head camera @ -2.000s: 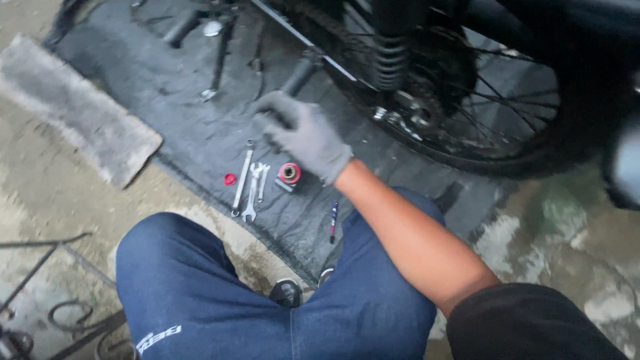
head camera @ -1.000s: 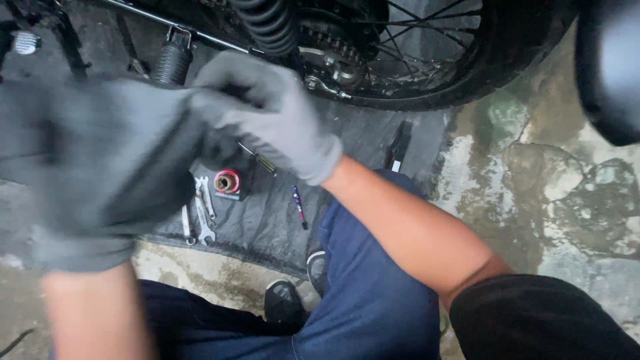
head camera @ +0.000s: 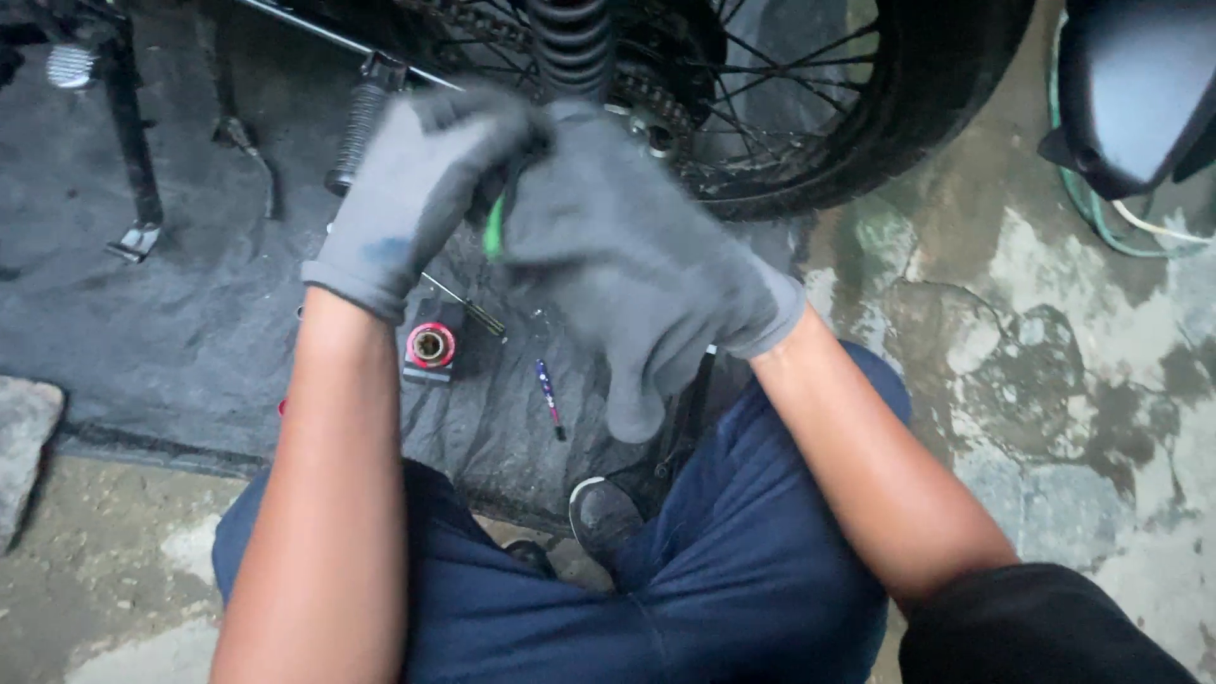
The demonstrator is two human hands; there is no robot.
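My left hand (head camera: 427, 166), in a grey knit work glove, is raised with its fingers curled against my right hand (head camera: 636, 261), gloved alike and blurred. A bright green bit (head camera: 493, 228) and something dark show between them; what they are, and which hand holds them, I cannot tell. Below the hands, on a dark sheet, stands a round red-rimmed item (head camera: 431, 344) on a small dark block. Beside it lies a thin screwdriver-like tool (head camera: 483, 316). A slim blue and pink pen-like item (head camera: 548, 397) lies nearer my shoe.
Just beyond my hands are a motorcycle's coil shock absorber (head camera: 572, 47), chain (head camera: 670, 109) and spoked wheel with its tyre (head camera: 912, 123). A ribbed footpeg (head camera: 356, 128) juts out at left. A green hose (head camera: 1083, 214) lies on stained concrete at right. A grey slab (head camera: 21, 446) is at far left.
My left hand, out of view two seconds ago, came in at the left and now meets my right hand. My left arm now covers where the wrenches showed. The view has shifted.
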